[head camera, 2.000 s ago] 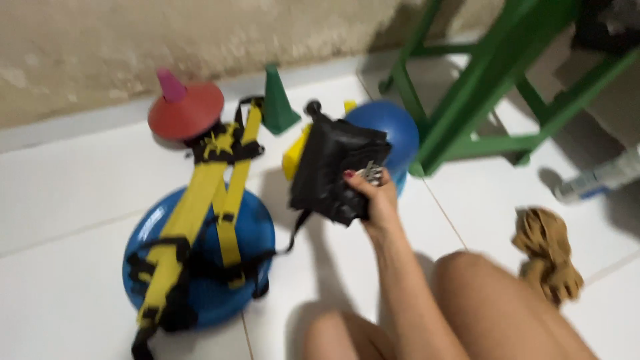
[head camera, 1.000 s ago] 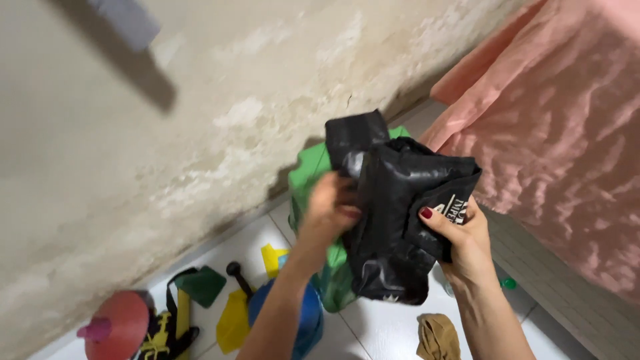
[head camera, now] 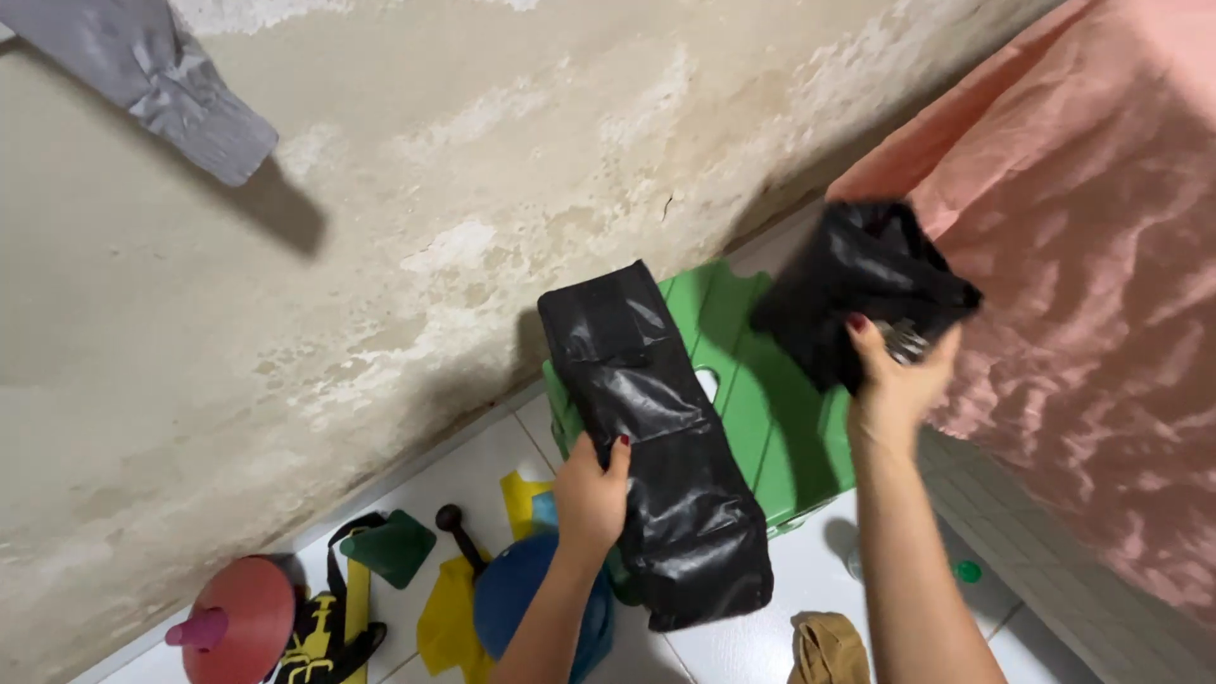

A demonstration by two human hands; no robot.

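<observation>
My left hand (head camera: 591,489) grips the edge of a long, flat, folded black bag of shiny material (head camera: 665,446), which lies over the left part of a green plastic stool (head camera: 760,408). Off to the right, my right hand (head camera: 898,380) holds a second black bag (head camera: 869,275), crumpled and slightly blurred, with white printing near my thumb. That bag is above the stool's right end, beside the pink cloth. My fingers under both bags are partly hidden.
Pink cloth (head camera: 1073,285) hangs at the right. At lower left lie a red cone-shaped thing (head camera: 242,617), yellow-black straps (head camera: 356,608), a dark green cone (head camera: 391,548) and a blue ball (head camera: 518,594). Brown gloves (head camera: 828,651) lie below. A grey sleeve (head camera: 190,104) hangs by the stained wall.
The two black bags, bunched together between my hands a second ago, are now apart, one in each hand. Two seconds ago only one hand was in view, holding black material. The view has swung widely.
</observation>
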